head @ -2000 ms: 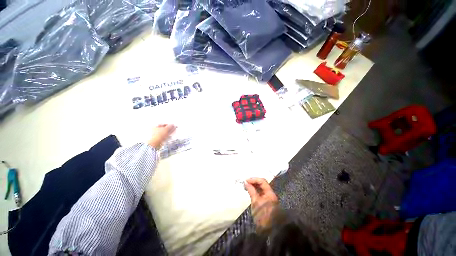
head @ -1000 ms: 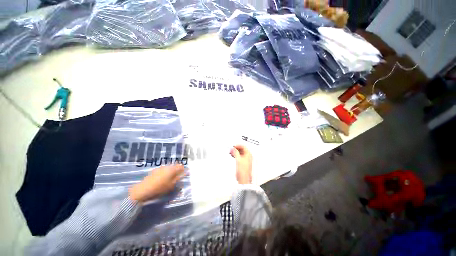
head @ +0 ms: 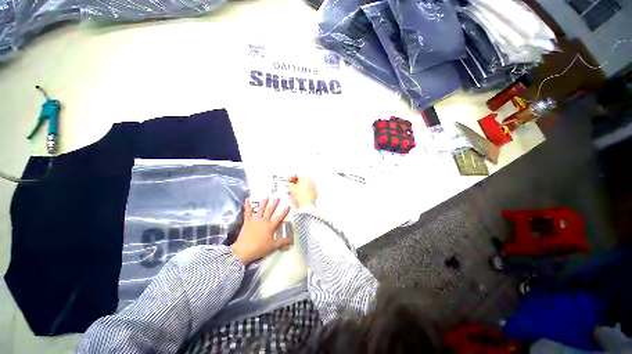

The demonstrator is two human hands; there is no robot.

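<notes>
A clear poly bag with large black lettering (head: 183,231) lies partly over a dark sleeveless top (head: 73,228) spread flat on the cream table. My left hand (head: 262,234) lies on the bag near its right part, fingers spread. My right hand (head: 302,193) is just beyond it, fingers bent together at the bag's right edge; whether it pinches the film I cannot tell. Printed bags (head: 294,83), looking white, lie flat beyond my hands.
A teal air gun (head: 48,123) lies at left. A red-and-black checked pincushion or pouch (head: 393,135) is right of my hands. Bagged garments (head: 429,41) are heaped at the far right. A red holder (head: 495,129) sits near the corner; a red stool (head: 544,231) is on the floor.
The lettered bag came over the dark top between the first and second frames. My left hand has since moved right and spread its fingers; my right hand has moved left, close to it.
</notes>
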